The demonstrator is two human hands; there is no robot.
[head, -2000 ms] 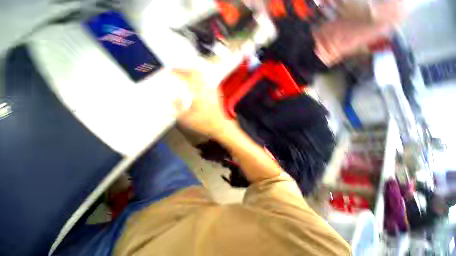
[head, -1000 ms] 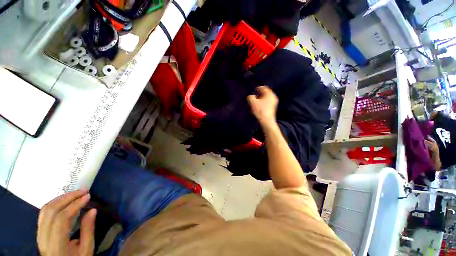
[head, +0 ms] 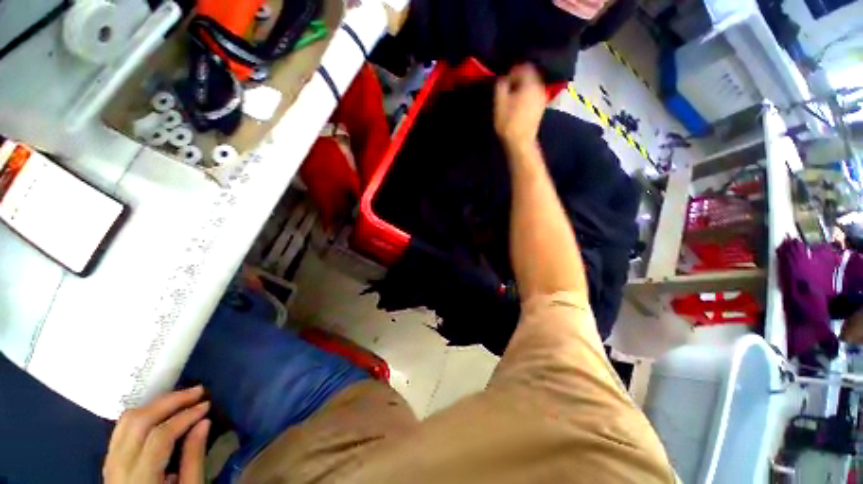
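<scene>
A loose heap of black cloth (head: 591, 198) lies in and over the red basket (head: 383, 232) beside the table. My right hand (head: 520, 102) is over the far part of the basket, against the black cloth. Its fingers are curled, and whether they grip cloth cannot be told. My left hand (head: 159, 440) is at the table's front edge at lower left, partly cut off by the frame, fingers apart and empty. A dark flat cloth panel (head: 47, 421) lies beside it on the table.
The smartphone (head: 64, 210) lies on the white table (head: 180, 227). The parts tray (head: 312, 57) holds bobbins (head: 178, 137) and black-orange items. Shelving (head: 705, 276) and a pale trough (head: 705, 406) stand at right. A person in black is at the top.
My right hand has come into the basket area and moved farther back over the cloth. My left hand has come into view and shifted slightly right along the table edge.
</scene>
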